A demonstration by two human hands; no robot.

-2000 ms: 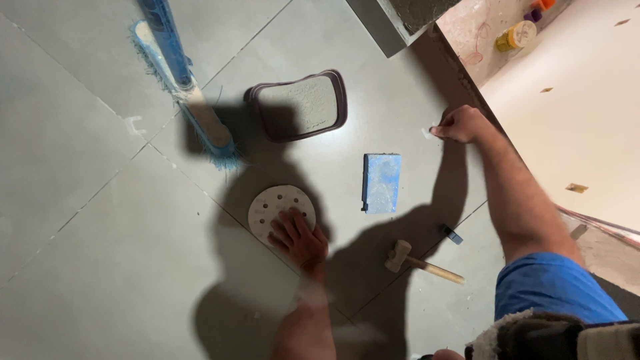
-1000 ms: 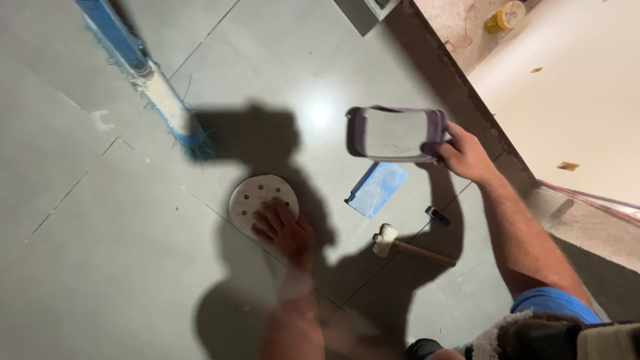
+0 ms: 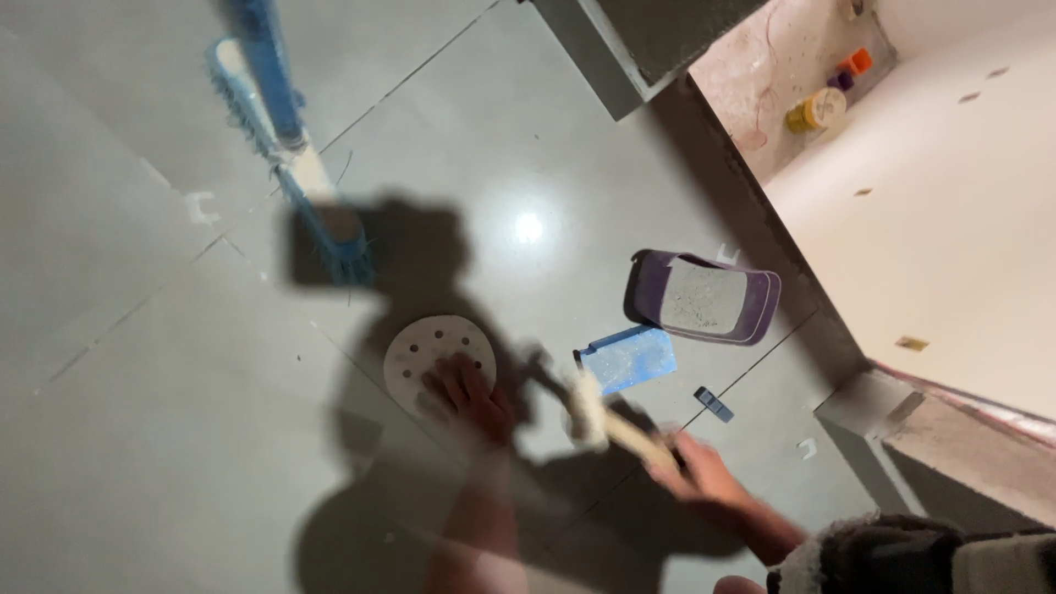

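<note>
My left hand [image 3: 470, 400] rests with spread fingers on a round white sanding disc with holes [image 3: 421, 355], which lies on the grey floor tiles. In my right hand [image 3: 701, 470] is the wooden handle of a mallet with a pale head [image 3: 587, 412]; both are blurred by motion. Beyond the mallet head lies a flat blue plastic piece [image 3: 631, 359]. A purple-rimmed tub with pale grey material inside [image 3: 705, 297] touches or nearly touches the blue piece. A small dark block [image 3: 714, 404] sits across a tile joint, right of the blue piece.
A blue bristled broom [image 3: 309, 177] lies or stands at the upper left. Dark-sided raised edges [image 3: 586, 58] stand at the top and lower right [image 3: 858, 462]. Past the threshold are a yellow container [image 3: 817, 110], an orange piece [image 3: 858, 62] and a large pale panel [image 3: 932, 206]. White tile clips dot the floor.
My right hand has let go of the tub, which now rests on the floor further right, and has taken hold of the mallet that lay on the tiles. My left hand stays on the disc.
</note>
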